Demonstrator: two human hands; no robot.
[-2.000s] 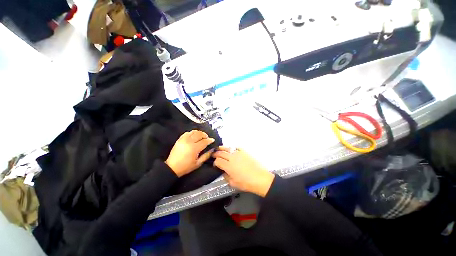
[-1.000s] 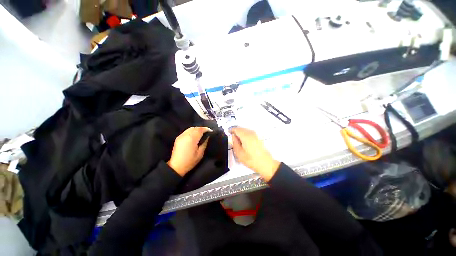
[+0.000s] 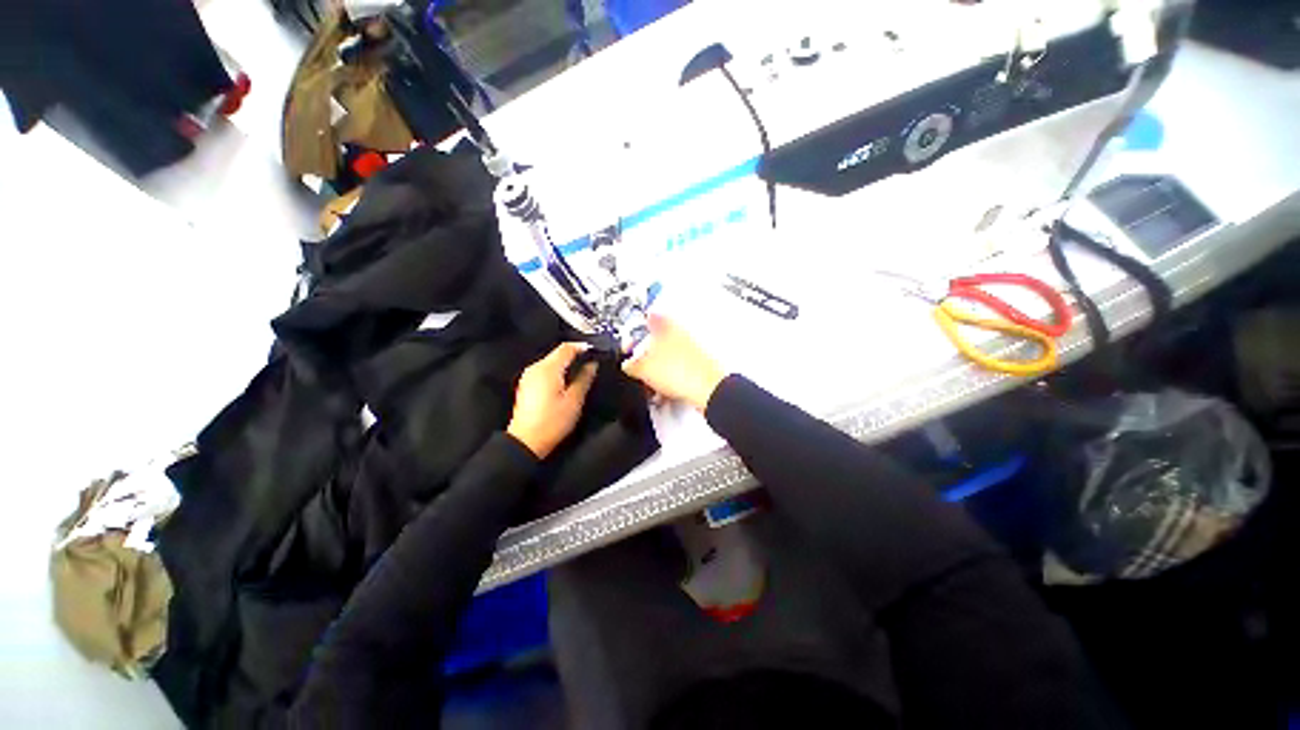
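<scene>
A large black garment piece (image 3: 442, 385) lies bunched over the left of the white machine bed, with small white tags on it. The sewing machine (image 3: 656, 178) has a white head, a blue stripe and a black dial panel. My left hand (image 3: 550, 399) pinches the garment's edge just in front of the presser foot (image 3: 622, 317). My right hand (image 3: 673, 362) is beside the foot, its fingertips close to the needle area and the cloth edge. Whether its fingers grip the cloth is hidden. The needle tip cannot be made out.
Thread snips (image 3: 761, 297) lie right of the needle. Scissors with red and yellow handles (image 3: 1007, 325) and a black strap (image 3: 1112, 271) lie further right. A ruler strip (image 3: 627, 516) runs along the table's front edge. Khaki garments (image 3: 111, 599) are at left, a clear bag (image 3: 1172, 478) below right.
Both hands have moved up toward the presser foot compared with two seconds ago. My right hand's fingertips have risen beside the foot since one second ago. The view has shifted and tilted.
</scene>
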